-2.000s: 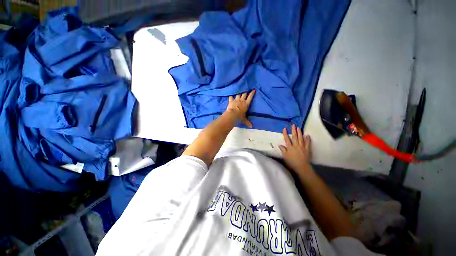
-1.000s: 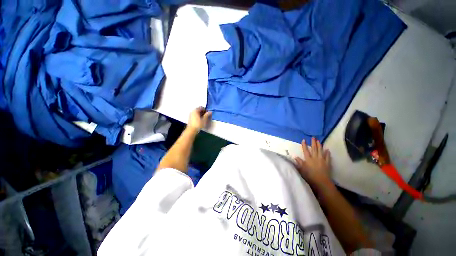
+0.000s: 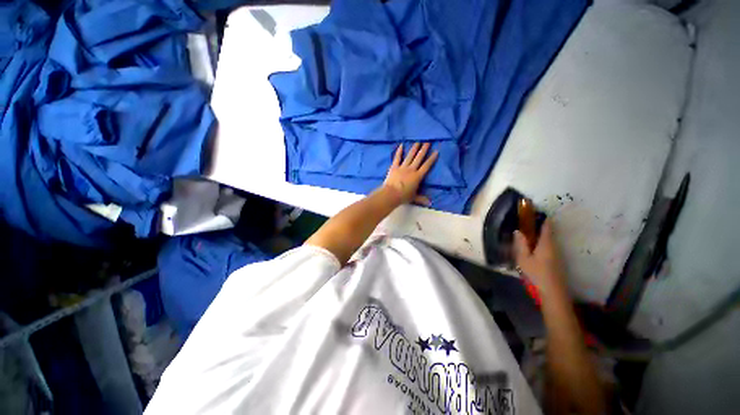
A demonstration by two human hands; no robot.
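Observation:
A matte blue jacket (image 3: 365,105) lies on the white padded ironing table (image 3: 600,105), its hem along the near edge. My left hand (image 3: 411,173) rests with fingers spread on the cloth near the hem's right part. My right hand (image 3: 537,253) is at the orange-brown handle of the steam iron (image 3: 503,227), fingers around it. The iron's dark body is right of the jacket, near the table's front edge, apart from the cloth. A red hose end shows below my right hand, partly hidden.
A large crumpled heap of blue jackets (image 3: 122,113) is at the left, with white paper (image 3: 203,209) under it. A lower blue mound (image 3: 199,275) is below. A dark long-bladed tool (image 3: 672,223) lies at the right. A grey hose runs at the far right.
My left hand has moved from the hem's left corner onto the cloth farther right. My right hand has left the table edge and taken hold of the iron, which is now closer to the front edge.

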